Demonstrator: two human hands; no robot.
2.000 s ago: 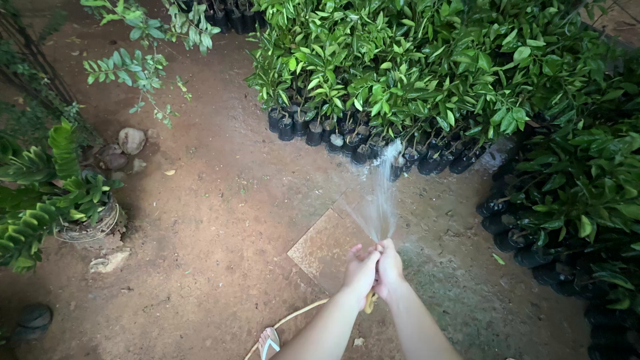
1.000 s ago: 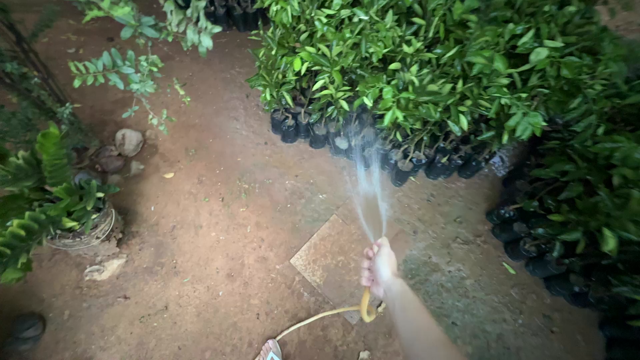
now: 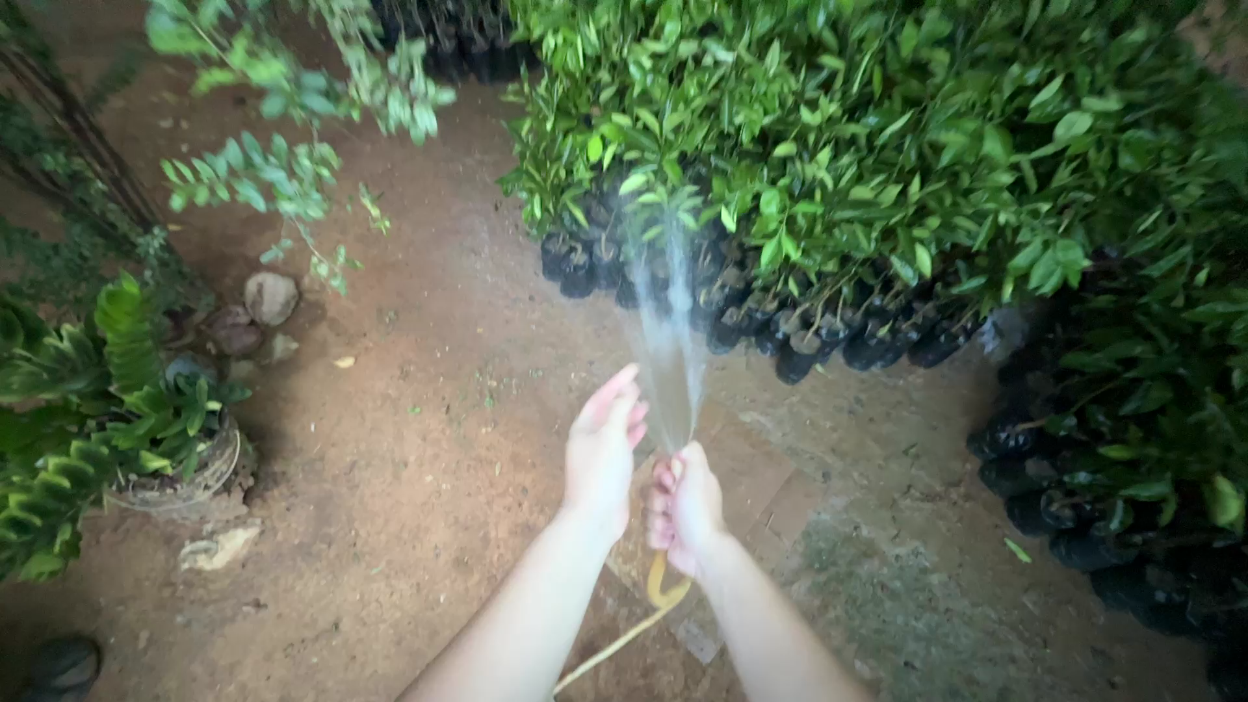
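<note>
My right hand (image 3: pixel 686 507) is closed around the end of a yellow garden hose (image 3: pixel 667 593), whose slack loops below the fist and runs down to the lower edge. A fanned spray of water (image 3: pixel 671 331) shoots from the hose end toward leafy green saplings (image 3: pixel 780 146) in black plastic nursery bags (image 3: pixel 795 356). Just left of the spray, my left hand (image 3: pixel 603 448) is raised with its fingers loosely curved and holds nothing; it is apart from the hose.
More bagged saplings (image 3: pixel 1150 390) line the right side. At the left stand a potted plant (image 3: pixel 185 458), stones (image 3: pixel 270 297) and a flat pale rock (image 3: pixel 219 546). A leafy branch (image 3: pixel 263 180) hangs at the upper left. The bare earth ground (image 3: pixel 390 487) has a square slab (image 3: pixel 770 478).
Two seconds ago both hands were together at the hose end. A second ago only the right hand showed; now the left hand is back in view, beside the spray.
</note>
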